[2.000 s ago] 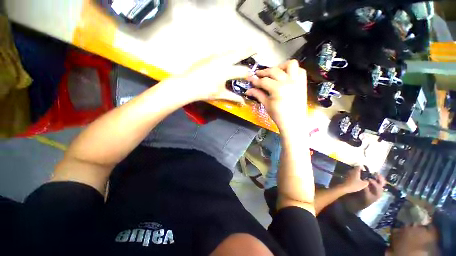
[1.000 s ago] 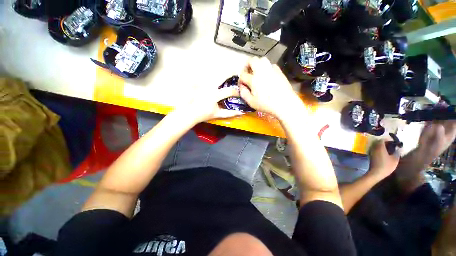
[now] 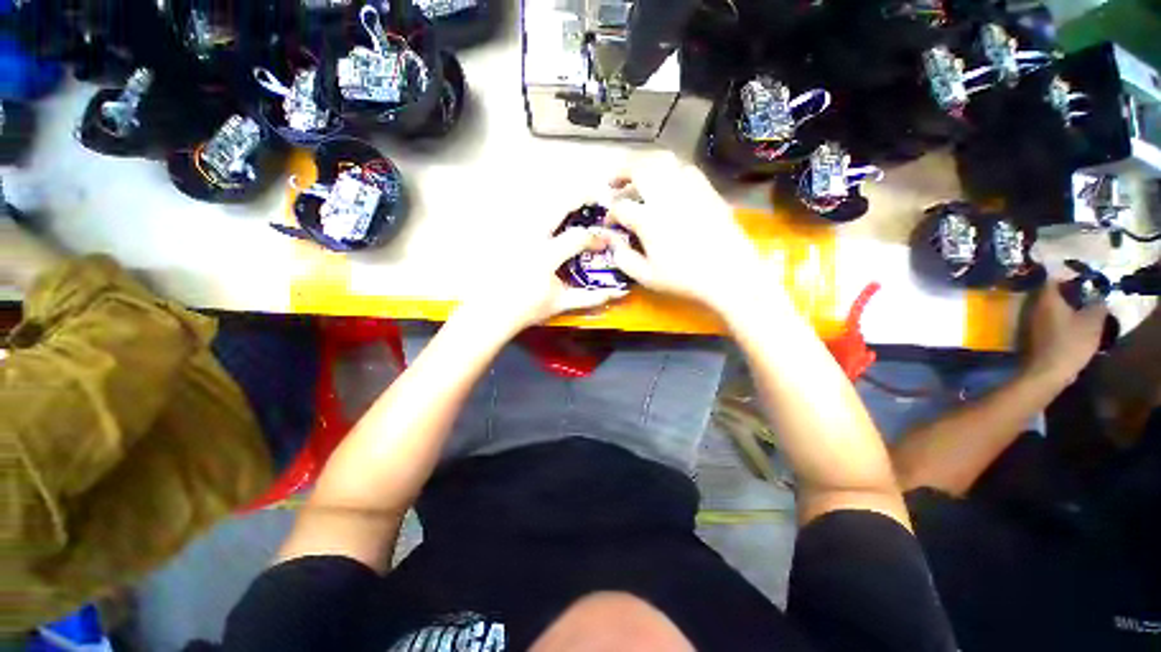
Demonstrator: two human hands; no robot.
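A black camera housing [image 3: 596,265] with pale parts inside is at the bench's front edge, straight ahead of me. My left hand [image 3: 541,274] is around its left side, with the fingers on the shell. My right hand [image 3: 662,229] is on its right side and over its top, with the fingers bent onto the rim. The fingers hide much of the unit. Whether my right hand pinches a small part cannot be told.
Many black shells with silvery boards stand at the back left [image 3: 350,204] and right [image 3: 828,178]. A pale metal fixture [image 3: 598,108] stands at centre rear. A red tool [image 3: 858,334] lies over the taped edge. A neighbour's hand [image 3: 1067,334] is at right, a brown-clad person [image 3: 115,420] at left.
The view has turned and levelled, so more shells show at left. My right fingers have come down from above the housing to lie around it. The housing stays at the bench edge.
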